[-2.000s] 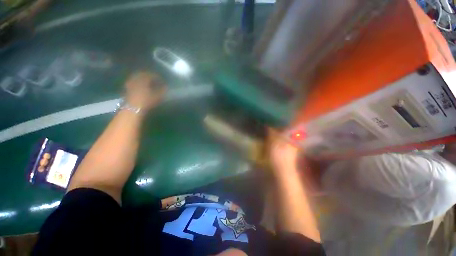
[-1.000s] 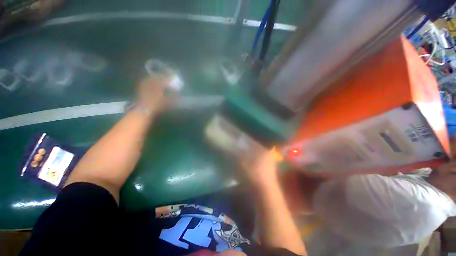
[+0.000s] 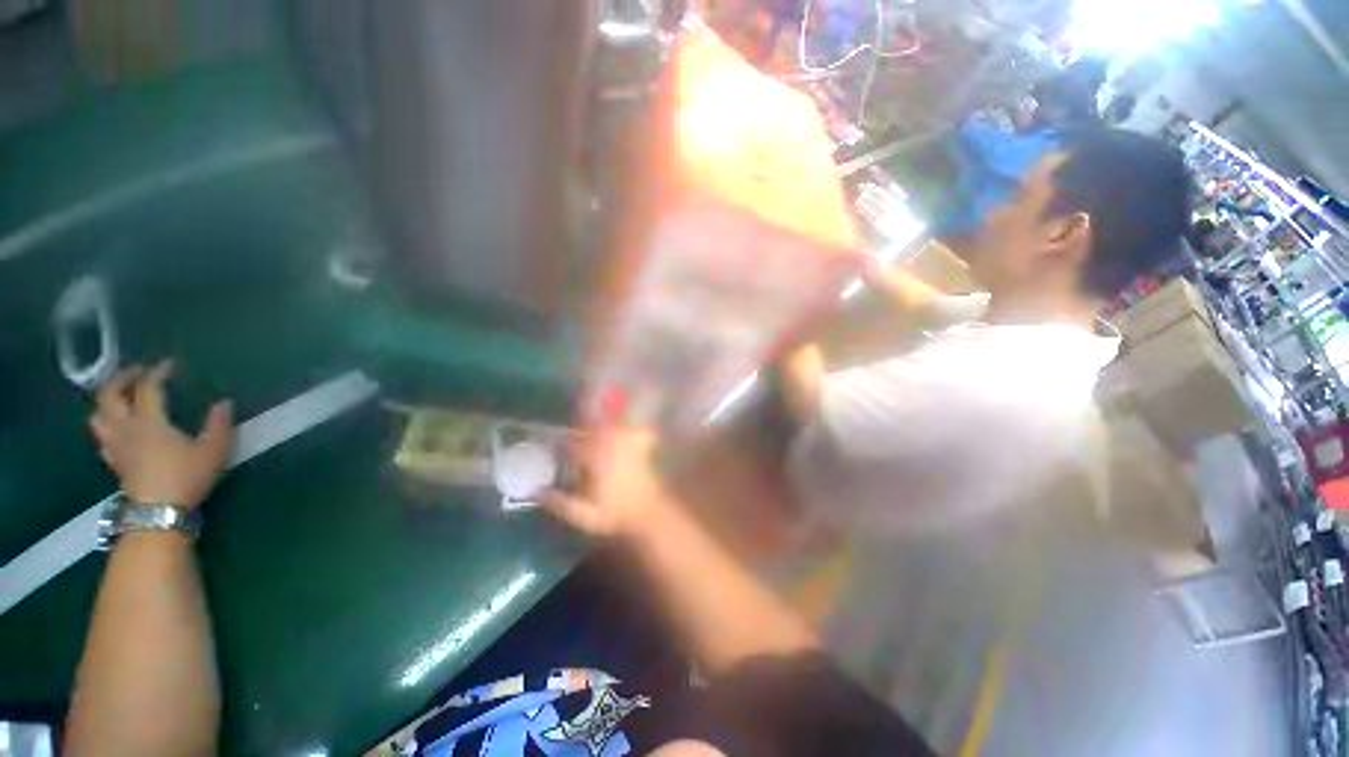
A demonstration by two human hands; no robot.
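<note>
A white looped part (image 3: 86, 334) lies on the green worktop at the far left. My left hand (image 3: 159, 441), with a metal watch on the wrist, has its fingers spread just below this part; I cannot tell whether they touch it. A pale yellow fixture (image 3: 447, 444) lies in front of the machine base. A round white piece (image 3: 521, 470) shows at its right part. My right hand (image 3: 617, 481) is blurred beside the round piece, at the fixture's right end; its grip is unclear.
The orange machine box (image 3: 755, 133) with a red lamp (image 3: 616, 401) stands beyond my right hand. A grey column (image 3: 466, 163) and green base (image 3: 459, 352) stand left of it. A person in a white top (image 3: 962, 429) is close on the right, with cardboard boxes (image 3: 1184, 362) behind.
The view has swung right, bringing the person and boxes into sight. My left hand now has its fingers clearly spread below the loop. A round white piece now shows clearly at the fixture.
</note>
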